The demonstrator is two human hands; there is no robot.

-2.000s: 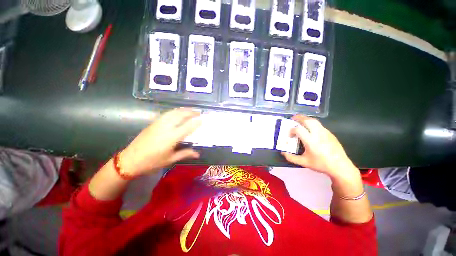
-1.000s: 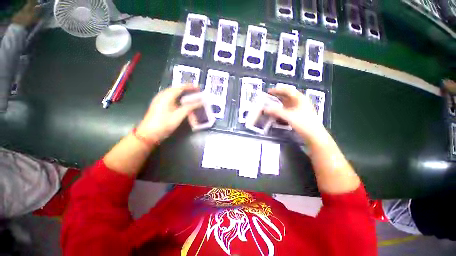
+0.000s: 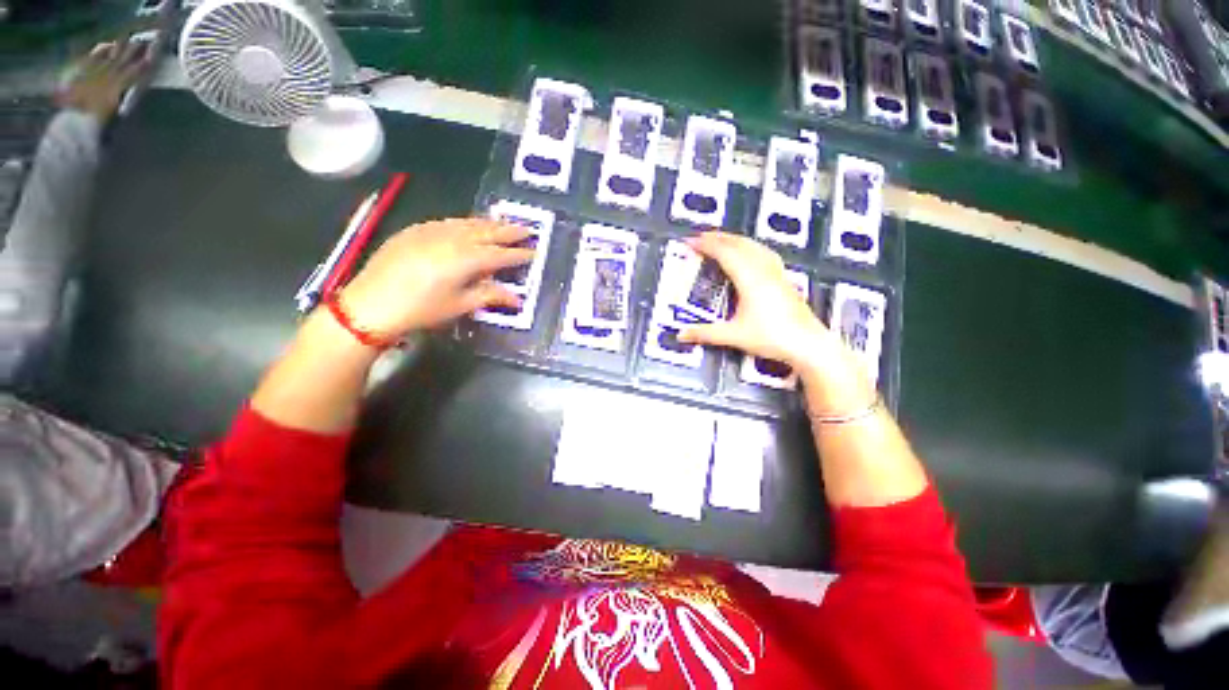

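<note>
A clear blister tray (image 3: 546,353) holds white phone backs in two rows, most with dark patches and ovals. My left hand (image 3: 438,276) is over the near left pocket, its fingertips at a phone back (image 3: 510,318); whether it grips it is hidden. My right hand (image 3: 771,313) holds a small tilted phone-like piece (image 3: 704,291) between thumb and fingers over the third near pocket. It partly covers the fourth near phone. Flat white rectangles (image 3: 627,445) lie in a row before the tray.
A white fan (image 3: 256,61) with a round base (image 3: 334,138) stands upper left. A red pen (image 3: 367,236) and a pale pen (image 3: 337,254) lie left of the tray. Another phone tray (image 3: 917,124) is at the upper right. Another person's hand (image 3: 108,78) shows upper left.
Both hands were at the white rectangles, then rose over the tray with a piece in each. Now my left hand is at the near left pocket. The view has shifted, showing more beyond the tray.
</note>
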